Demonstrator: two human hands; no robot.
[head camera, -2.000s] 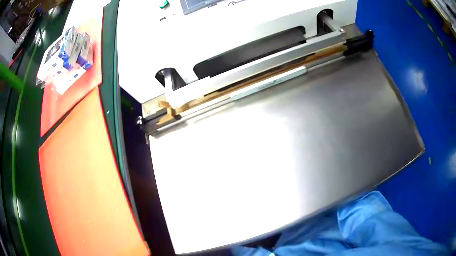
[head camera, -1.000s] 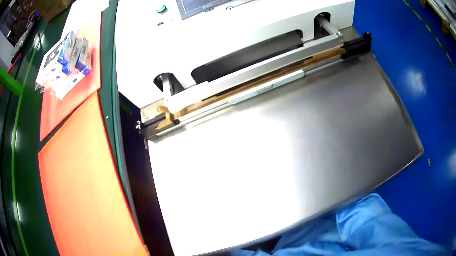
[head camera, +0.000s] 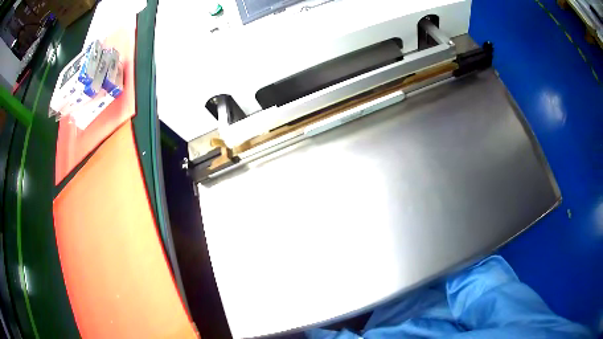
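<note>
Neither of my hands is in the picture; only blue coat cloth (head camera: 482, 298) shows at the bottom right. Nearest in front of me is the grey steel work table (head camera: 344, 225) of the sealing machine (head camera: 192, 59). The long seal bar (head camera: 344, 93) with a brownish strip runs along the table's far edge. Two metal arms come out of round black holes in the white machine front and meet the bar. A dark slot (head camera: 330, 71) lies between them.
Left of the machine, red sheets (head camera: 116, 232) lie on a green surface. A small pile of bagged boxes (head camera: 89, 83), white and blue, sits on the far sheet. A grey control panel (head camera: 264, 6) and green button (head camera: 216, 10) show at the top. Blue floor (head camera: 529, 86) lies at the right.
The view has shifted very slightly. Nothing on the table, at the bar or in the pile has visibly moved.
</note>
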